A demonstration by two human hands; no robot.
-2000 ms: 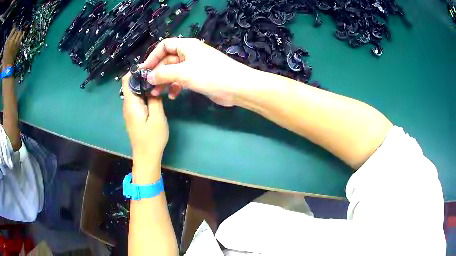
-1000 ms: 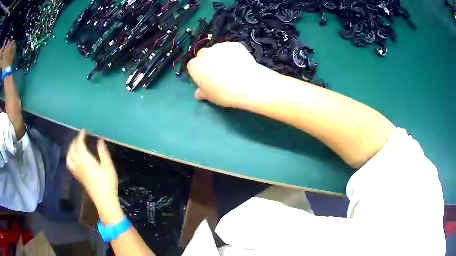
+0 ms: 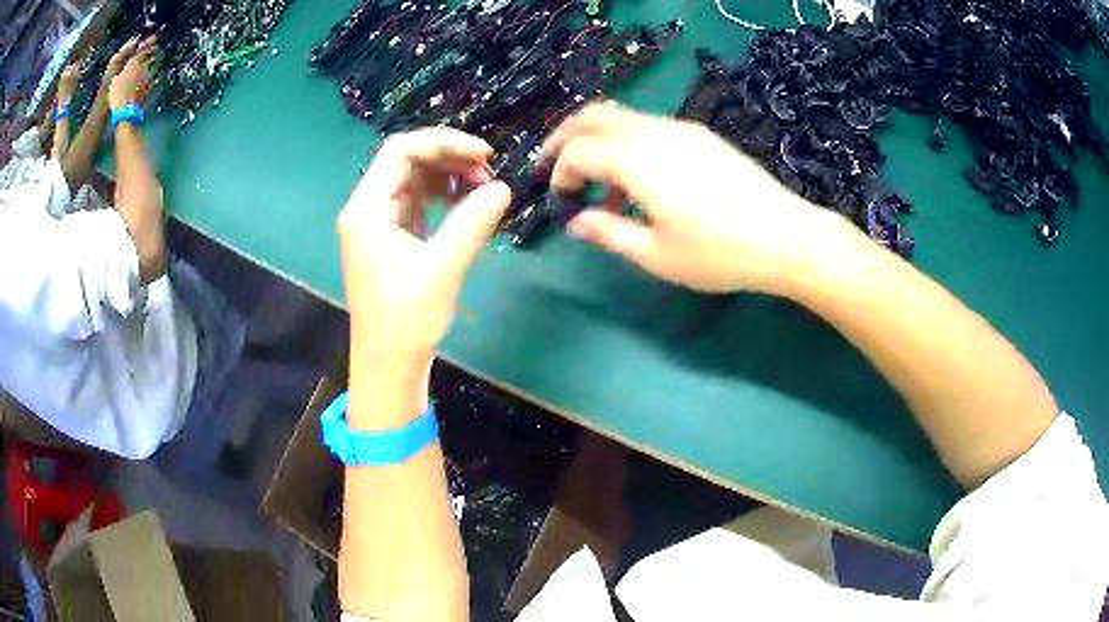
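Note:
My left hand (image 3: 407,237) is raised over the near side of the green table (image 3: 730,365), thumb and fingers curved towards each other; whether something small is between the tips is unclear. My right hand (image 3: 669,201) is blurred, to its right, fingers bent, thumb apart. Slim black sticks with red threads (image 3: 450,61) lie heaped behind my hands. Dark pieces show between the hands; I cannot tell if they are held or lying on the table. Black curved parts (image 3: 827,109) form a heap to the right of the sticks.
A neighbour's arm (image 3: 140,182) with a blue wristband reaches to a glittering heap (image 3: 219,49) at far left. An open carton (image 3: 304,456) with dark pieces is below the table edge. Another carton (image 3: 146,571) and a red object (image 3: 49,486) are at lower left. White cord (image 3: 760,18) lies at the back.
My left hand has come up from over the floor carton to the table, near my right hand. My right hand has opened somewhat. The view has shifted, moving the heaps rightward and lower.

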